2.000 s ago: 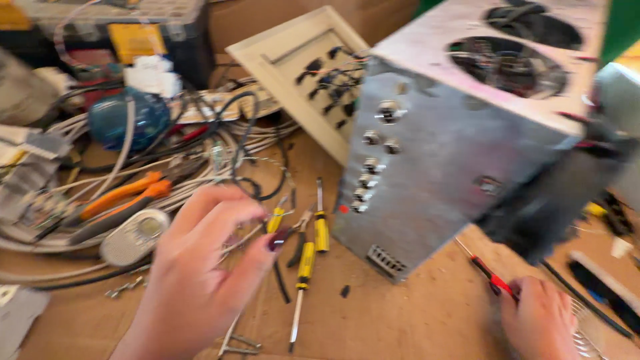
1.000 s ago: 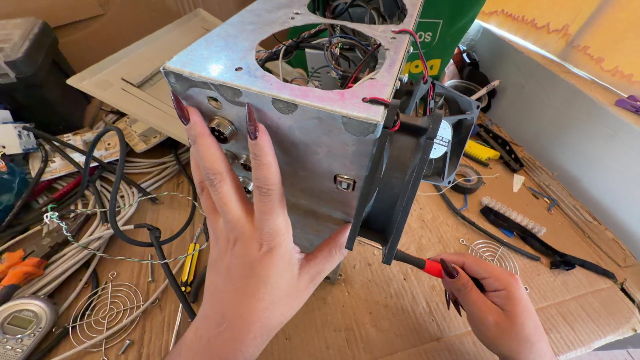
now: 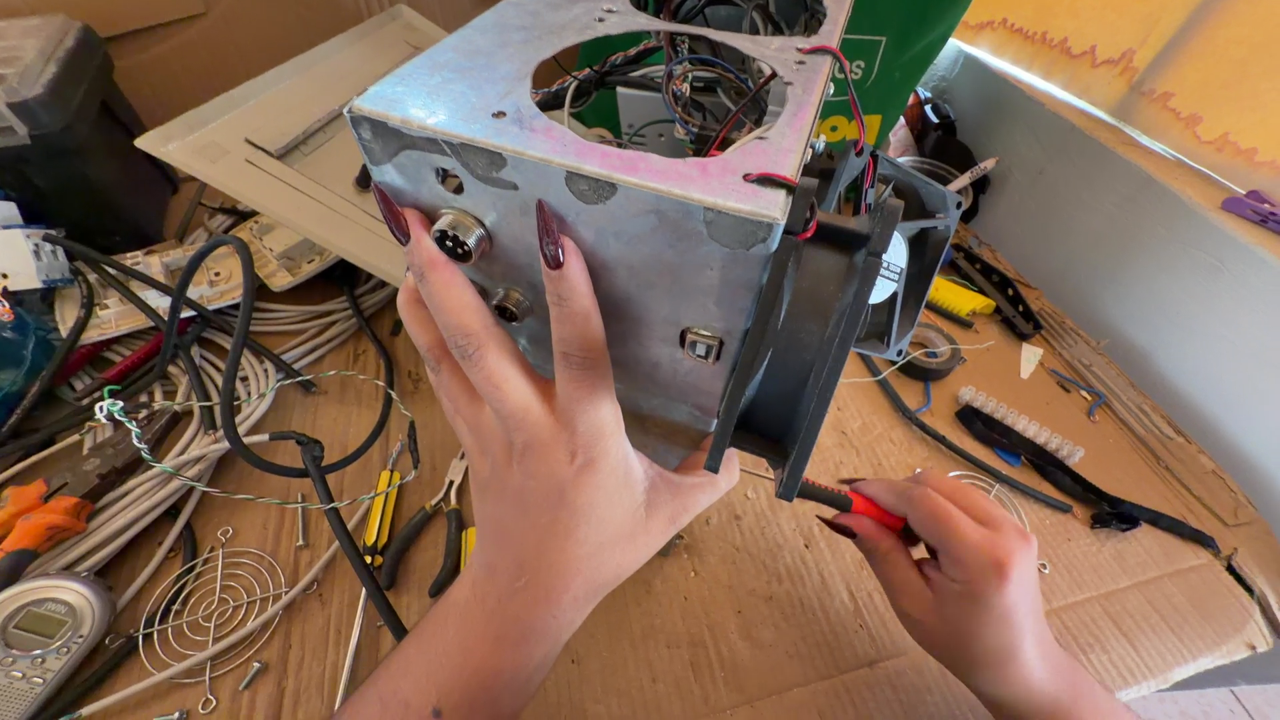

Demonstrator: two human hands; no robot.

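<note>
My left hand [image 3: 560,470] is spread against the side of a metal enclosure [image 3: 640,260], with two fingers up beside its round connectors and the thumb at its lower edge by a black cooling fan [image 3: 810,340]. In my right hand [image 3: 950,560] is a red and black screwdriver [image 3: 865,507]; its shaft passes under the fan's lower corner toward my left thumb, and its tip is hidden. A second fan [image 3: 910,255] sits behind the first. Wires fill the enclosure, seen through the large round openings on top.
Cables [image 3: 240,390], a wire fan guard [image 3: 213,605], pliers [image 3: 440,530], a yellow-handled screwdriver [image 3: 380,515] and a small radio-like device [image 3: 50,635] lie at left. At right are a tape roll [image 3: 930,352], a terminal strip [image 3: 1020,425] and a black strap [image 3: 1090,480].
Two seconds ago my left hand was off the enclosure; it then came to rest on its side. My right hand has brought the red screwdriver to the fan's lower corner. The view has shifted.
</note>
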